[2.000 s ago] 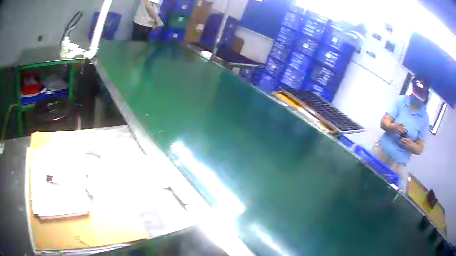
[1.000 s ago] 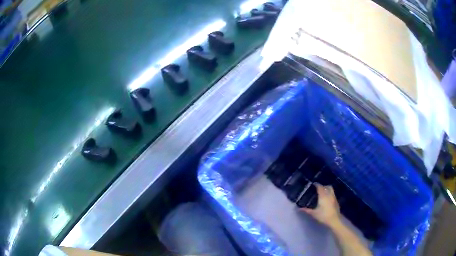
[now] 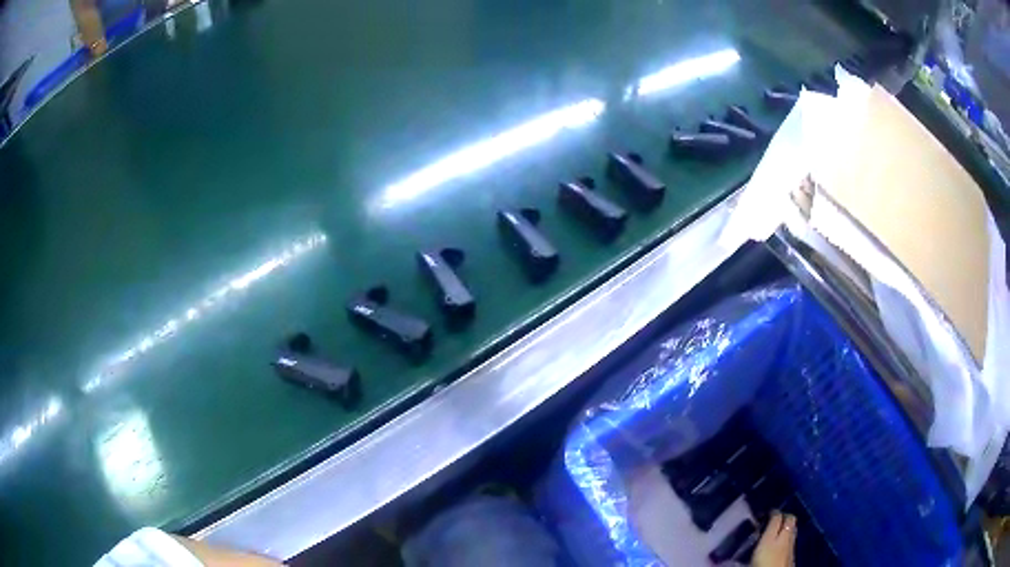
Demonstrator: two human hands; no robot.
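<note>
A blue crate point(image 3: 875, 443) with shiny clear liner film point(image 3: 599, 476) over its rim stands at the lower right. Black moulded parts point(image 3: 709, 476) lie in it beside a pale sheet point(image 3: 660, 515). My right hand point(image 3: 775, 540) is low in the crate, its fingers on a black part point(image 3: 733, 540); the bottom edge cuts the hand off. A strip of my left arm or hand point(image 3: 227, 552) shows beside a light sleeve at the bottom left; its fingers are not visible. A spaced row of black parts point(image 3: 529, 241) lies on the green conveyor belt point(image 3: 277, 166).
The metal side rail point(image 3: 487, 382) runs between belt and crate. Tan cardboard sheets point(image 3: 919, 199) with draping white sheets point(image 3: 952, 388) stand beyond the crate. More black parts point(image 3: 781, 98) lie farther along the belt. Part of another person's arm point(image 3: 91, 24) shows at the top left.
From the earliest frame, the view has swung from the wide room to the crate and parts. Since one second ago, the crate and my right hand appear lower and farther right; more belt shows.
</note>
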